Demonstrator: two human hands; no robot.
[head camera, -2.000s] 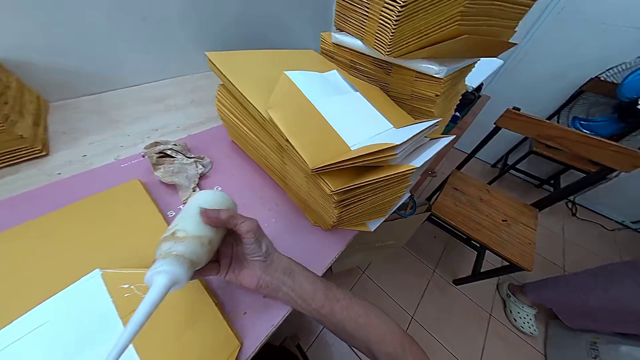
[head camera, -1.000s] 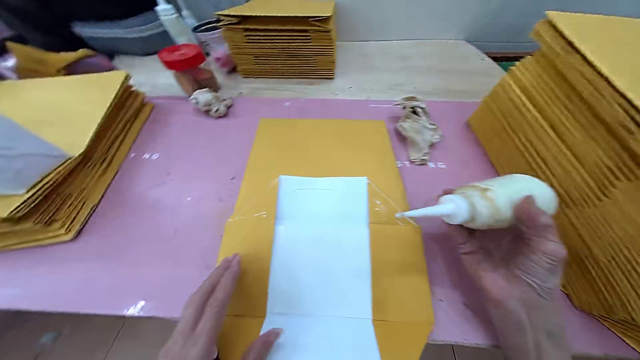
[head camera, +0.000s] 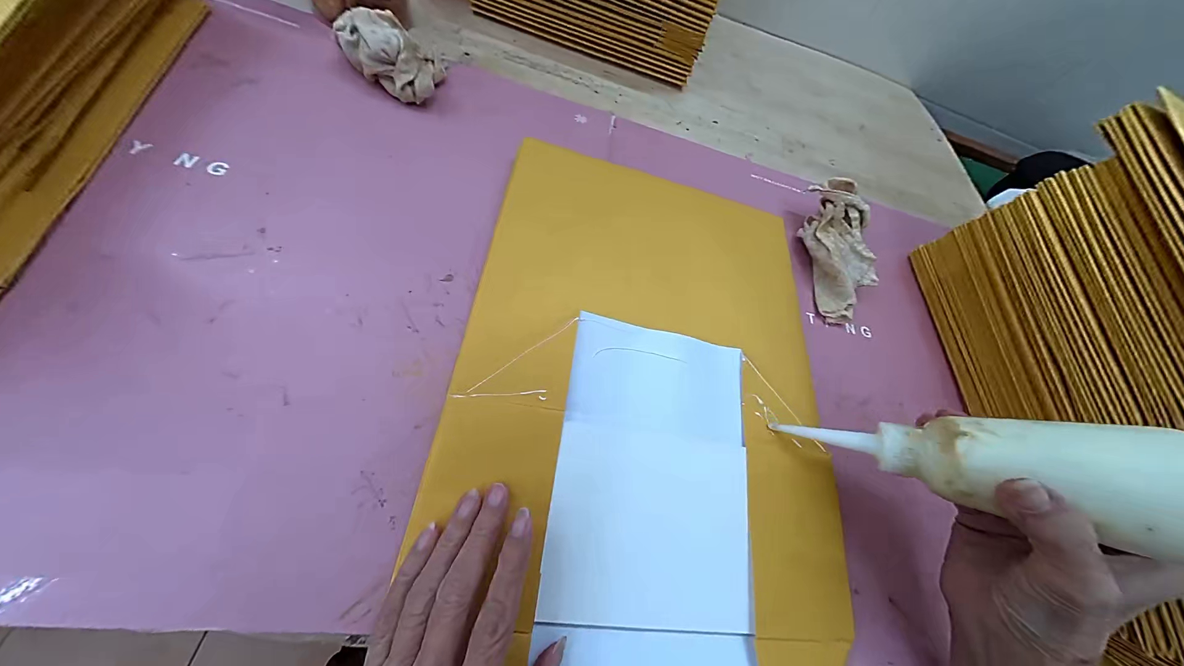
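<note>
My right hand (head camera: 1036, 564) is closed round a whitish plastic squeeze bottle (head camera: 1064, 472) with a long thin nozzle. The nozzle tip is at the right side of a yellow-brown paper sheet (head camera: 657, 222), beside thin glossy lines on it. A white paper panel (head camera: 647, 518) lies down the middle of the sheet, with similar thin lines running from its upper corners to both sides. Flat on the sheet's lower left rests my left hand (head camera: 462, 583), fingers a little apart, thumb tip at the white panel's edge.
A pink mat (head camera: 277, 370) covers the table. Stacks of folded yellow-brown paper stand at the right (head camera: 1036, 305), far left (head camera: 74, 111) and back (head camera: 601, 37). One crumpled cloth (head camera: 837, 250) lies right of the sheet, another (head camera: 393, 55) at the back left.
Two seconds ago my right hand held the bottle near the sheet, nozzle pointing down. The nozzle tip is now at the sheet's right side. The view has swung back over the mat.
</note>
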